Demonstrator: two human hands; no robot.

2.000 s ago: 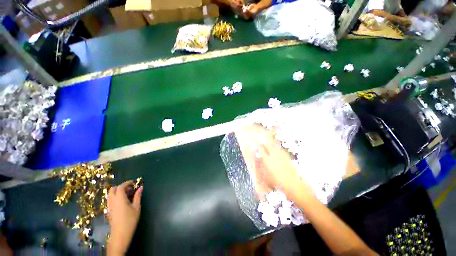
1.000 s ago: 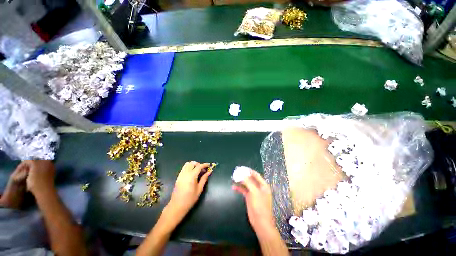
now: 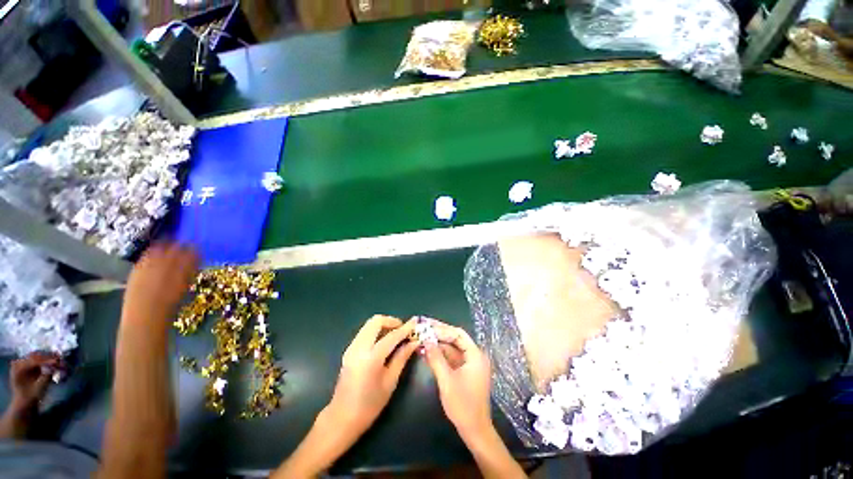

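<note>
My left hand [image 3: 369, 370] and my right hand [image 3: 460, 374] meet over the dark green bench at centre. Their fingertips hold a small white housing [image 3: 426, 332] between them. A brass contact was in the left fingertips; only a dark glint shows there now, mostly hidden by the fingers. The pile of brass contacts [image 3: 231, 323] lies left of my left hand. The pile of white housings [image 3: 645, 374] lies right of my right hand, on a tan cardboard sheet [image 3: 547, 299] with a clear plastic bag [image 3: 496, 337] around it.
Beyond the bench runs the green conveyor belt [image 3: 374, 168] with scattered white pieces. A blue board [image 3: 234, 187] and a white heap [image 3: 117, 178] are at left. Another person's arm [image 3: 145, 355] reaches past the brass pile. A bag of brass parts [image 3: 437, 49] lies on the far bench.
My hands have come together, and the housing now meets the left fingertips. The neighbour's arm has reached forward towards the blue board. A white piece now shows at the board's right edge.
</note>
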